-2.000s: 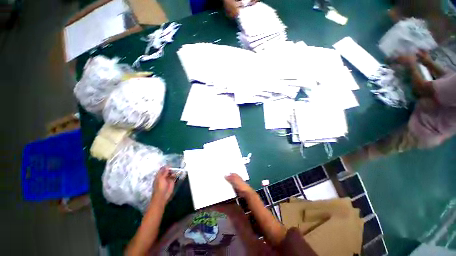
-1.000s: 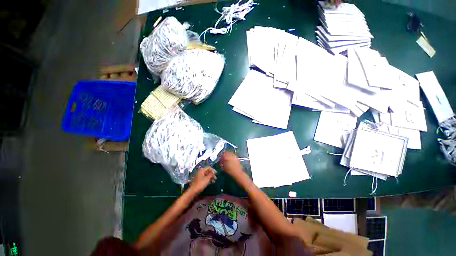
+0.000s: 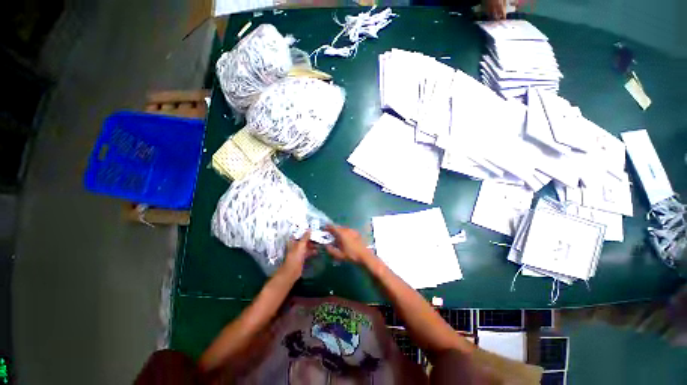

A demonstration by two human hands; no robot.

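A clear plastic bag of white cables (image 3: 256,210) lies on the dark green table in front of me, at the left. My left hand (image 3: 300,252) is at the bag's right edge, with its fingers closed at the white cord there. My right hand (image 3: 346,244) is close beside it, its fingers on a small white cord bundle (image 3: 322,236) at the bag's mouth. A white panel (image 3: 418,248), face down, lies just right of my right hand, with a short white lead at its right side.
Two more cable bags (image 3: 295,114) and a yellow pad (image 3: 242,154) lie behind. Many white panels (image 3: 490,124) overlap at the right. A person's hand (image 3: 495,7) is at the back. A blue basket (image 3: 147,159) stands left. Gridded panels (image 3: 499,319) sit below the table edge.
Both hands left the face-down panels and moved to the bag's mouth. Since one second ago they have come closer together over the white cord bundle.
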